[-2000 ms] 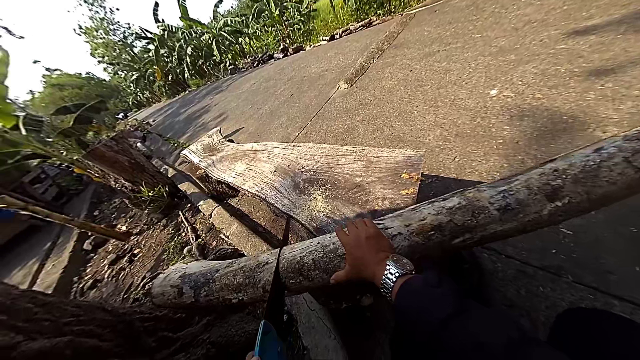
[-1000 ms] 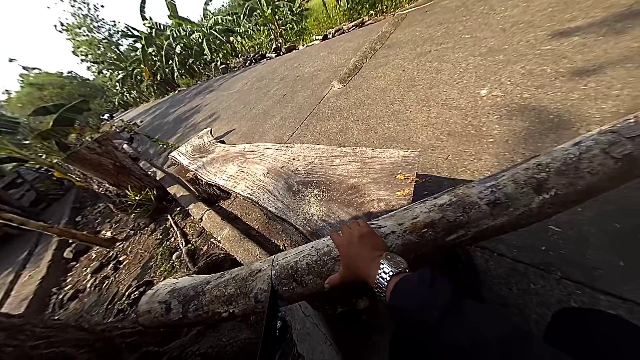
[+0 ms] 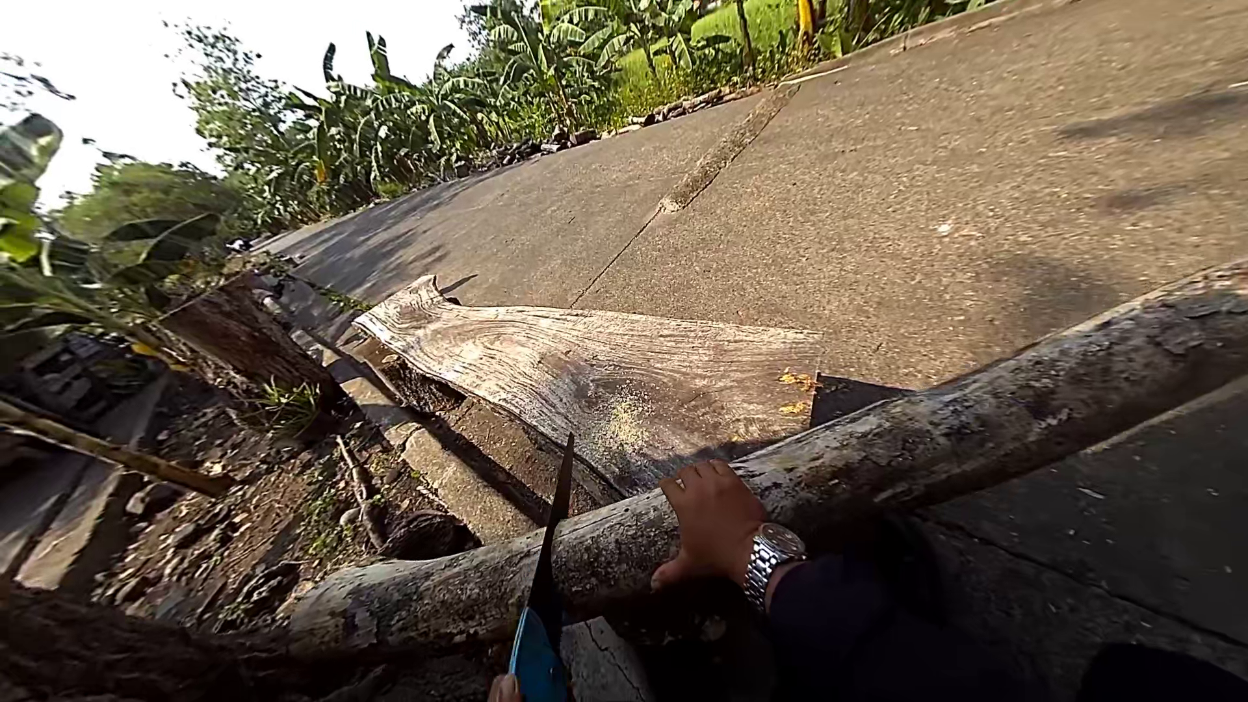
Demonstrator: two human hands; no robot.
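Note:
My right hand [image 3: 710,522], with a metal-band wristwatch, rests gripped over a long bark-covered log [image 3: 907,458] that runs from lower left to upper right. To its left, a handsaw [image 3: 552,546] with a dark, pointed blade and blue handle crosses the log. A small part of my left hand [image 3: 505,688] shows at the bottom edge, closed on the saw's handle; the rest is out of frame. Beyond the log lies a wide, weathered wooden plank [image 3: 585,361] with scattered pale sawdust [image 3: 626,424] on it.
A concrete road [image 3: 877,195] stretches behind the plank. At left are a tree stump [image 3: 249,336], a bamboo pole [image 3: 117,450], a concrete curb [image 3: 458,478] and rocky soil with sticks. Banana plants [image 3: 390,107] line the far road edge.
The saw's blade, mostly below the log a second ago, now extends up past the log's far side, with its blue handle in view. My right hand has stayed on the log.

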